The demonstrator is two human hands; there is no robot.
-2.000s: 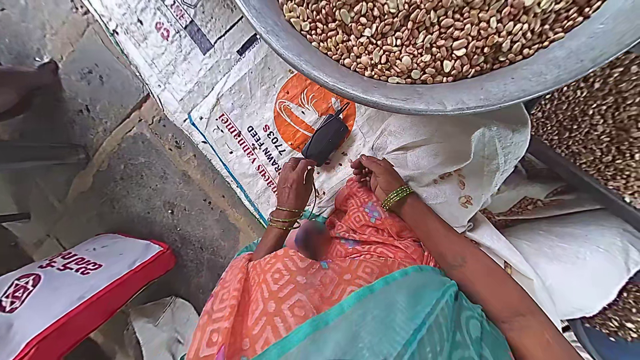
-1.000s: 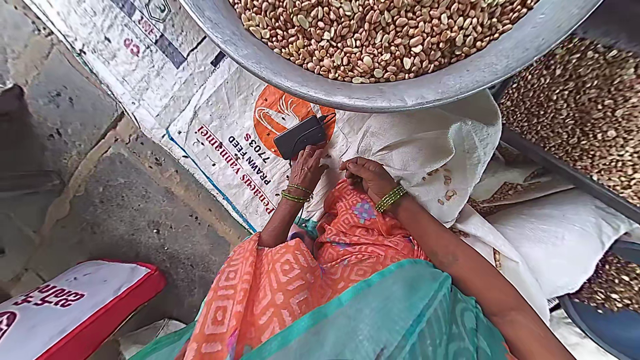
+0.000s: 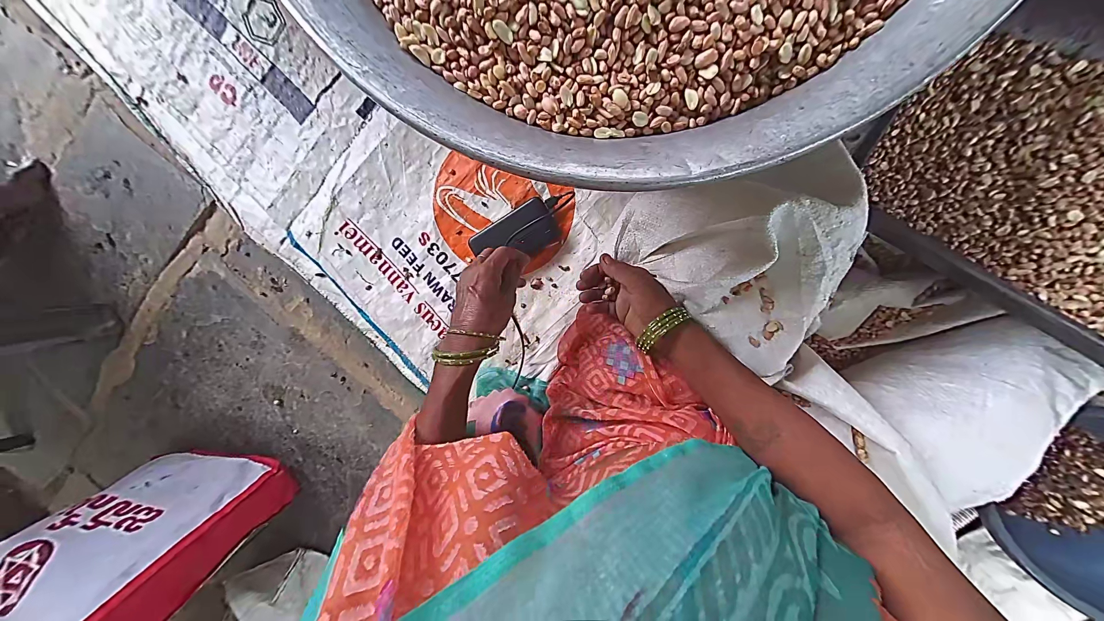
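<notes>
My left hand (image 3: 490, 289), with bangles at the wrist, is at the near end of a black device with a cable (image 3: 517, 228), its fingers bent. Whether it grips the device or only touches it, I cannot tell. My right hand (image 3: 634, 293), also with bangles, is half curled over my patterned orange clothing, with a few small nut-like pieces (image 3: 611, 293) at its fingers. Under the device lies a printed white woven sack (image 3: 388, 198). Beyond my hands stands a wide metal basin (image 3: 655, 164) of shelled peanuts (image 3: 621, 69).
At the right is a dark-edged tray (image 3: 992, 272) of smaller brownish pieces (image 3: 1000, 164), with white sacks (image 3: 966, 405) below it. A blue tub (image 3: 1035, 543) is at the lower right. A red and white bag (image 3: 147, 535) lies on the stone floor (image 3: 233, 371) at the lower left.
The black device lies at a different angle than two seconds ago, tilted more sideways. My right hand stays near my lap.
</notes>
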